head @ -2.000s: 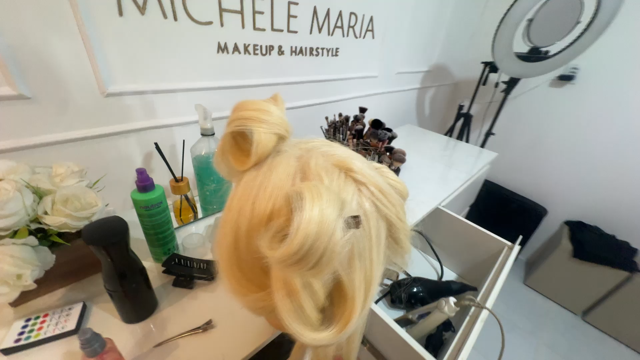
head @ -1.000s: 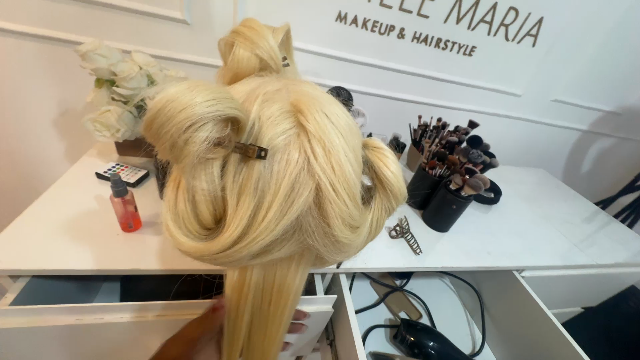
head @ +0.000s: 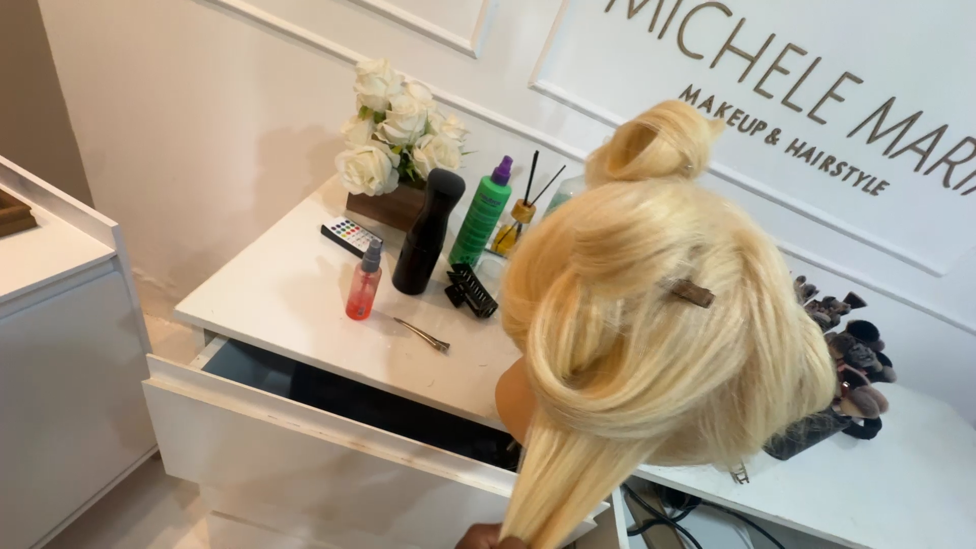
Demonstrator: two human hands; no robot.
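Observation:
The blond hair of a mannequin head [head: 671,328] fills the right of the view, with a rolled bun [head: 652,145] on top and looped sections below. A flat metal hair clip [head: 692,293] is fastened in the back. At the bottom edge my left hand [head: 488,536] is closed around the long lock [head: 564,480] hanging from the head; most of this hand is cut off by the frame. My right hand is out of view. On the white tabletop [head: 297,282], left of the head, lie a metal sectioning clip [head: 423,334] and a black claw clip [head: 471,291].
A pink spray bottle [head: 364,284], a black spray bottle [head: 427,232], a green bottle [head: 480,213], a reed diffuser [head: 515,227] and white flowers [head: 404,126] stand at the left. Makeup brushes [head: 854,358] stand behind the head. Open drawers [head: 328,427] jut out below; cables [head: 663,518] show lower right.
The view has swung a lot. My left hand came into view at the lock a second ago and is still on it, now mostly below the frame.

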